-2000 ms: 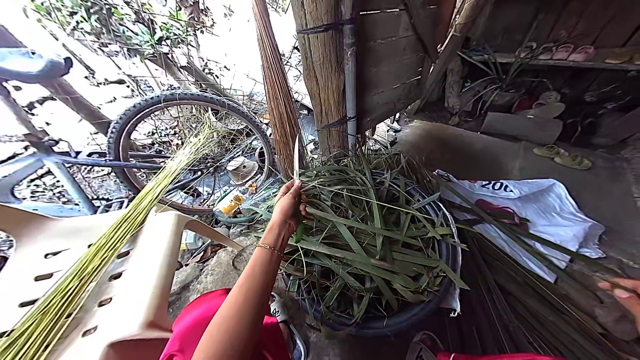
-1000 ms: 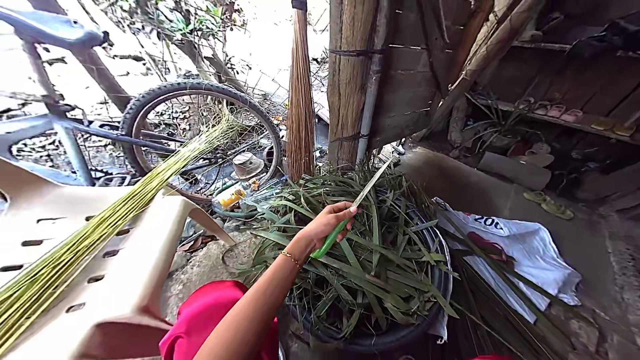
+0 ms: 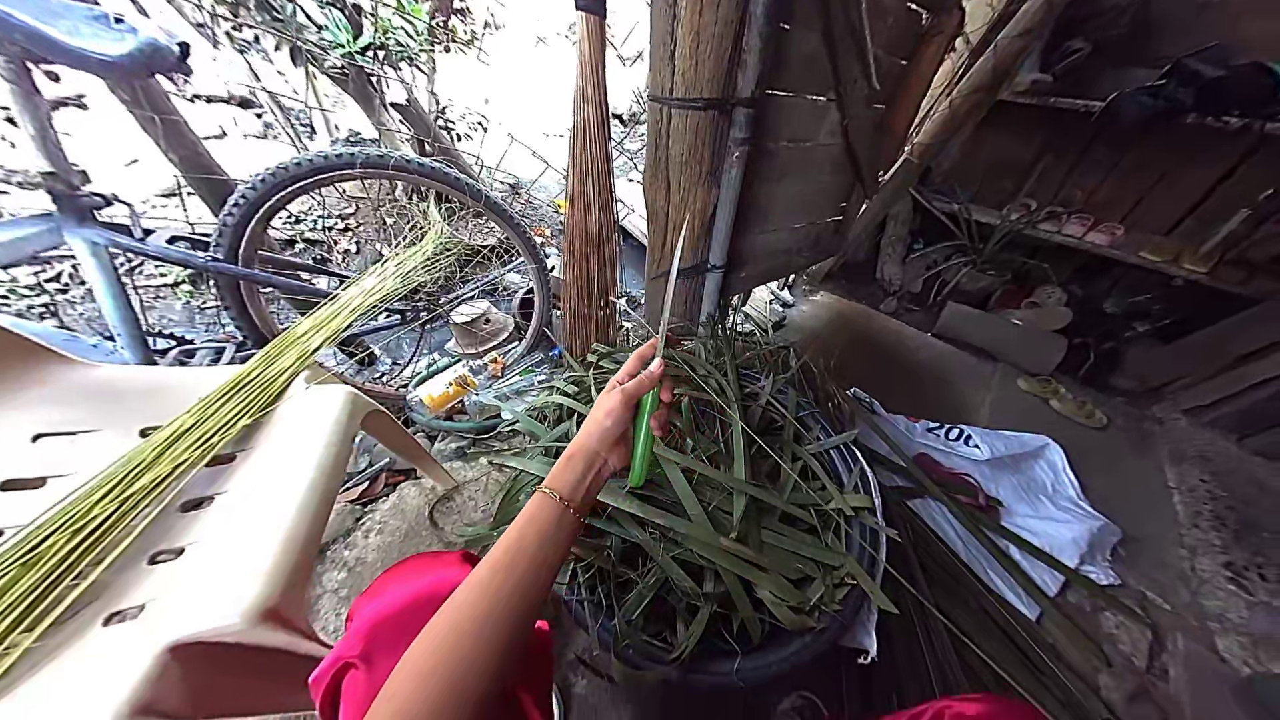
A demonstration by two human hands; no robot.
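Observation:
My left hand (image 3: 622, 410) is closed around the green handle of a knife (image 3: 643, 440), and the thin blade points up, in front of a wooden post. Below and beside the hand, cut green leaf strips (image 3: 700, 540) are heaped in a dark round tub (image 3: 720, 665). My right hand is out of view. Long leaves (image 3: 960, 600) lie to the right of the tub, partly over a white sack (image 3: 1040, 490). A bundle of thin yellow-green leaf ribs (image 3: 230, 410) rests across a beige plastic chair (image 3: 250, 500) on the left.
A bicycle wheel (image 3: 232, 250) stands behind the chair. An upright stick broom (image 3: 590, 200) is beside the wooden post (image 3: 690, 150). Slippers (image 3: 1062, 400) lie on the floor at the right, near shelves with more footwear (image 3: 1090, 228).
The knife has swung from slanting up to the right to nearly upright, still in my left hand. Two seconds ago my right hand showed at the right edge; it is now out of view.

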